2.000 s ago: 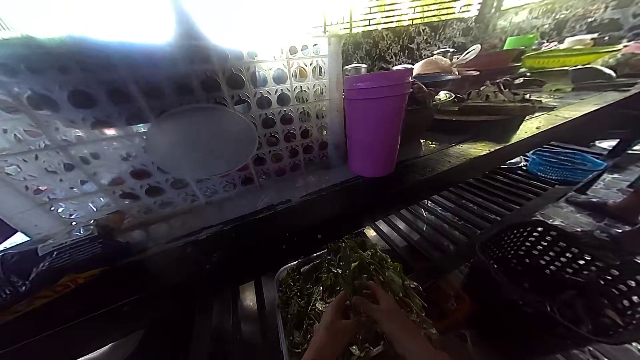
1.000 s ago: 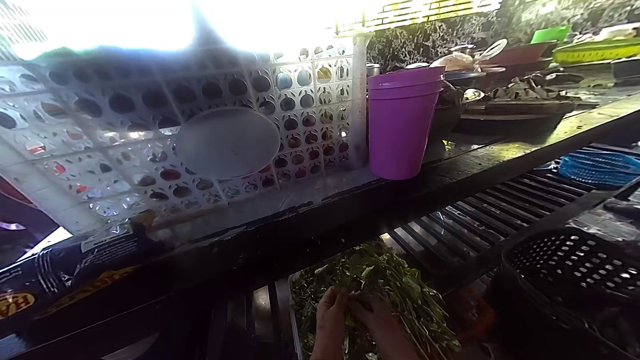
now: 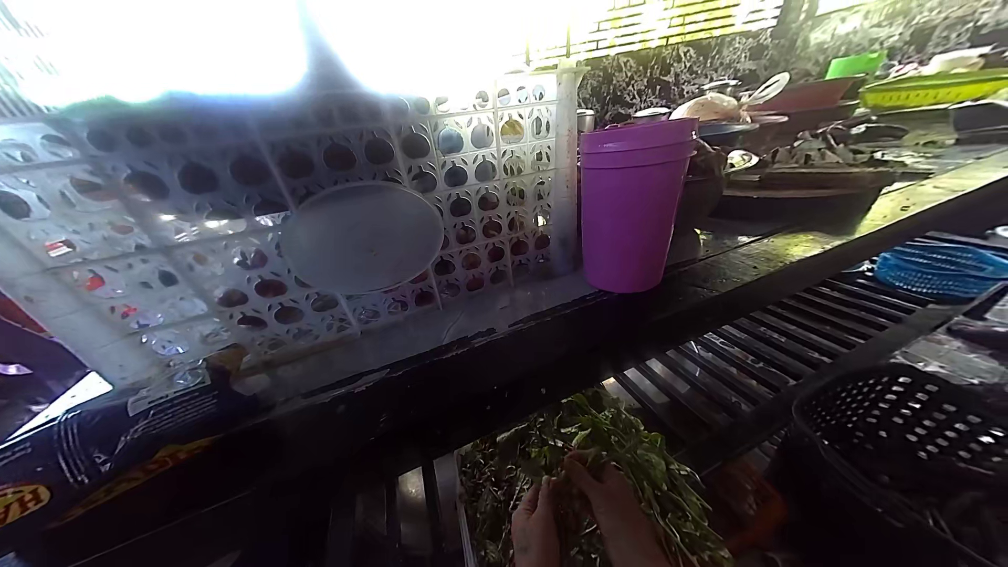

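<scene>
At the bottom middle, my left hand (image 3: 537, 524) and my right hand (image 3: 618, 512) are close together over a pile of leafy green stems (image 3: 622, 441). The fingertips of both are sunk among the leaves, and a few stems seem to lie between them; what each one grips is hard to tell in the dim light. The greens fill a pale-edged container (image 3: 464, 512) and spread to the right of my right hand.
Above stand a white plastic crate (image 3: 441, 315) and a purple plastic cup (image 3: 634, 209) on a dark ledge (image 3: 472, 366). A black perforated basket (image 3: 858, 472) is at right, near a slatted rack (image 3: 756, 362) and blue baskets (image 3: 941, 272). A dark printed bag (image 3: 150, 441) lies at left.
My hands stay at the greens; the fingers have shifted slightly among the leaves. The view has swung a little, so the crate and cup sit farther right than two seconds ago.
</scene>
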